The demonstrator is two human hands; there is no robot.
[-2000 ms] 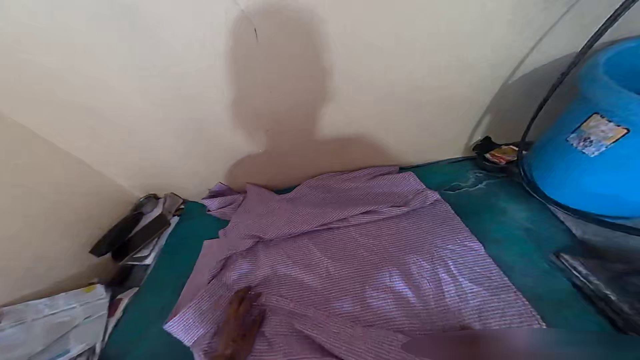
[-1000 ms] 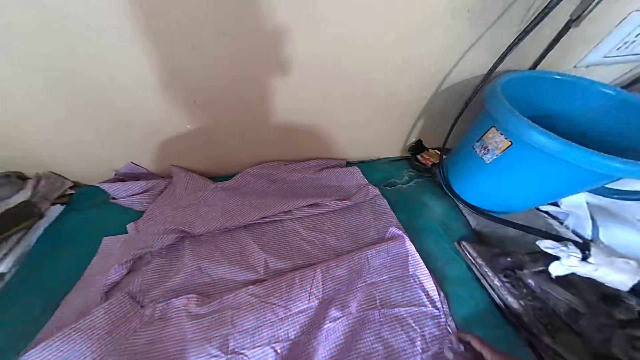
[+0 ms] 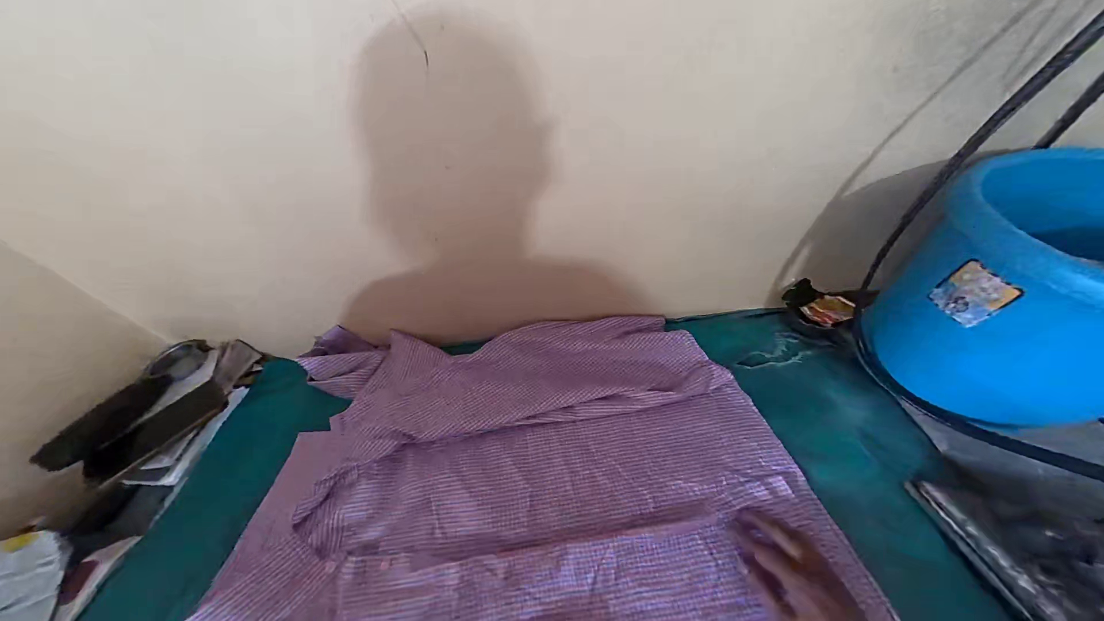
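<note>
A striped pinkish-purple cloth [image 3: 552, 483] lies spread, with folds and wrinkles, over a green surface [image 3: 828, 431]. At its lower right my right hand [image 3: 789, 565] rests on the cloth, blurred, with the fingers somewhat apart and no object visible in it. A fold runs across the cloth to the left of that hand. My left hand is out of view.
On the right stands a blue plastic tub [image 3: 992, 345] with a black cable [image 3: 975, 155] around it. A dark flat item [image 3: 1018, 543] lies at lower right. Brushes [image 3: 155, 423] and papers [image 3: 30, 569] are at the left. Behind is a cream wall [image 3: 216, 172].
The left hand seen on the cloth's left part two seconds ago is out of view. The right hand, at the cloth's lower right edge one second ago, now lies farther onto it. The view has swung back left.
</note>
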